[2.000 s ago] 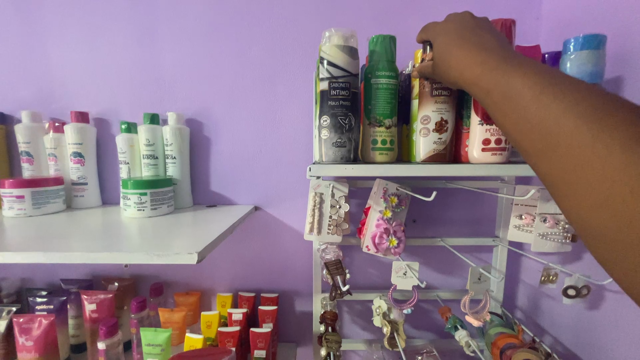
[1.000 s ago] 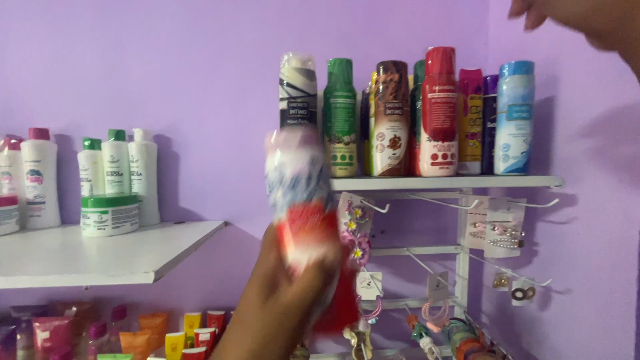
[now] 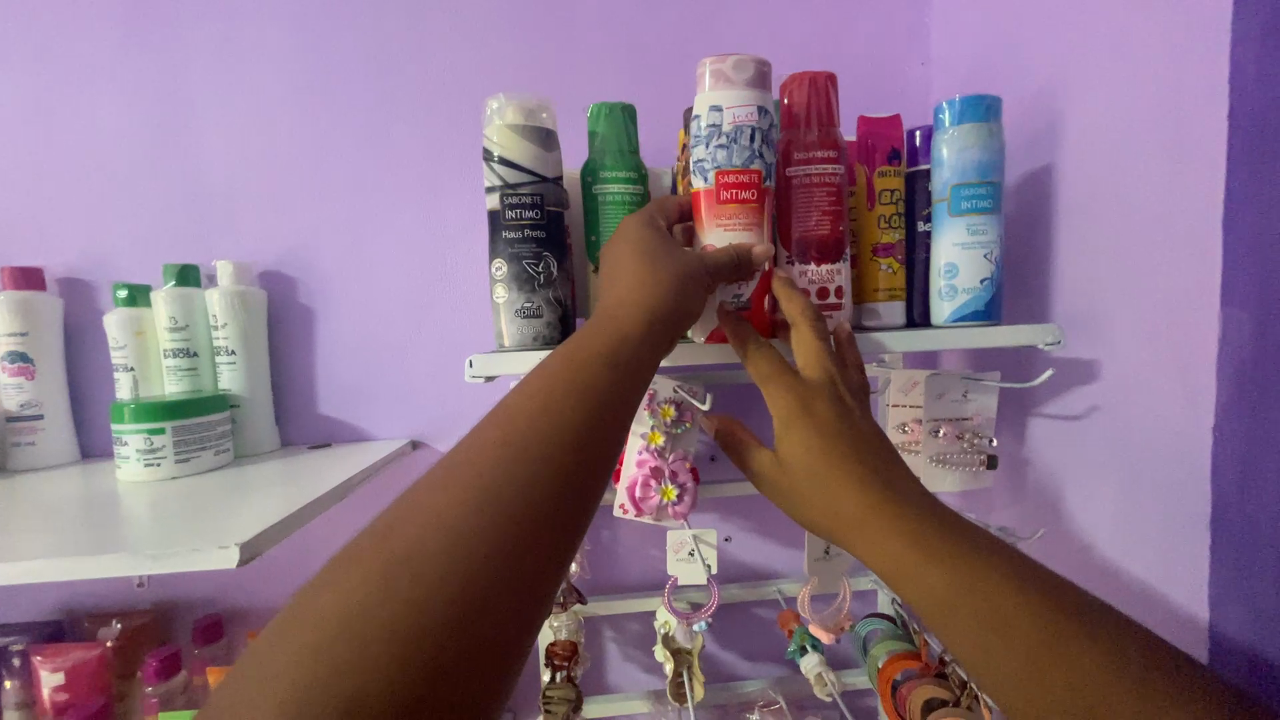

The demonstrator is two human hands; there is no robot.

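My left hand [image 3: 665,265] grips a red and white wrapped soap bottle [image 3: 733,200] with a pink cap, upright at the front edge of the white shelf [image 3: 950,340]. Fingers apart, my right hand [image 3: 805,400] is just below and right of it, its fingertips at the bottle's lower part. A black and white bottle [image 3: 527,230] and a green bottle [image 3: 613,170] stand to the left. Close on the right is a red bottle [image 3: 812,190], then a pink and yellow bottle [image 3: 882,220] and a blue bottle [image 3: 967,210]. Whether the held bottle's base rests on the shelf is hidden.
Flowered hair clips [image 3: 662,480], pearl hair clips [image 3: 962,445] and hair ties [image 3: 692,600] hang on hooks under the shelf. At the left, a second white shelf [image 3: 300,480] holds lotion bottles and a green-lidded jar [image 3: 172,435]. Tubes [image 3: 75,680] stand below it.
My left hand has brought the pink-capped bottle up to the shelf, in front of the brown bottle's place. My right hand, at the upper right a second ago, is now beside the held bottle.
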